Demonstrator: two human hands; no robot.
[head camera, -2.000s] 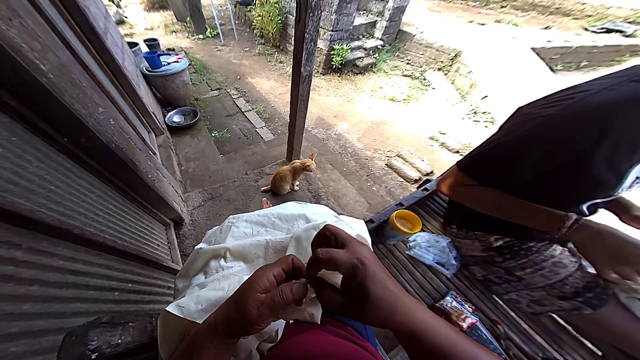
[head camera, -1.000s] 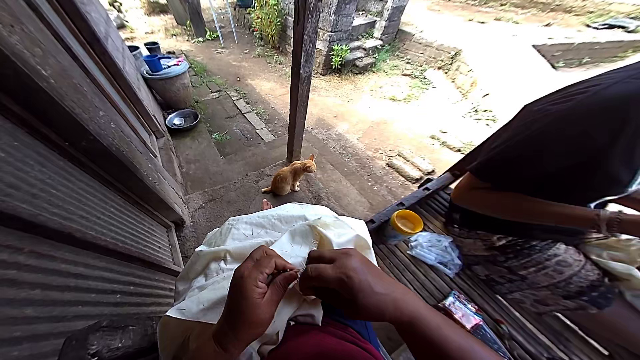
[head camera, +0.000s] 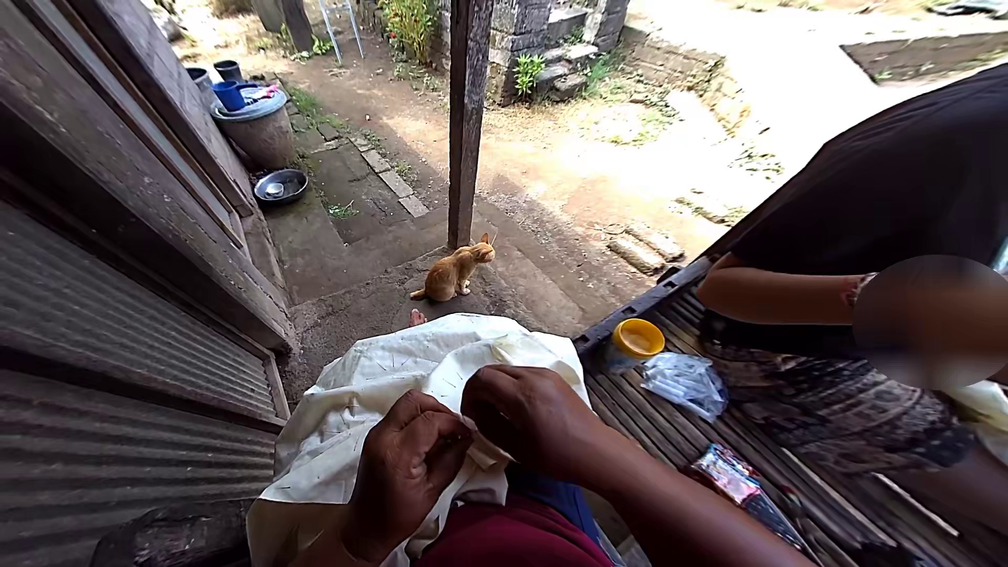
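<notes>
A cream-white cloth (head camera: 378, 370) with short dark marks, possibly stitches or threads, lies over my lap. My left hand (head camera: 413, 465) pinches a gathered bit of this cloth between thumb and fingers. Close against it, my right hand (head camera: 528, 417) is curled, knuckles up, with its fingertips at the same gathered spot. Whether a needle or thread is between the fingers cannot be made out. Dark red clothing (head camera: 512, 535) shows below my hands.
On the slatted bamboo bench (head camera: 646, 425) at right are a yellow-rimmed tub (head camera: 639, 339), a clear plastic bag (head camera: 687, 384) and a colourful packet (head camera: 728, 472). A person in a black shirt (head camera: 882, 173) sits there. An orange cat (head camera: 450, 276) sits by a wooden post (head camera: 468, 118).
Both hands have shifted slightly at the cloth and remain close together. The neighbouring person's upper body has moved a little. The cat stays by the post, its head turned.
</notes>
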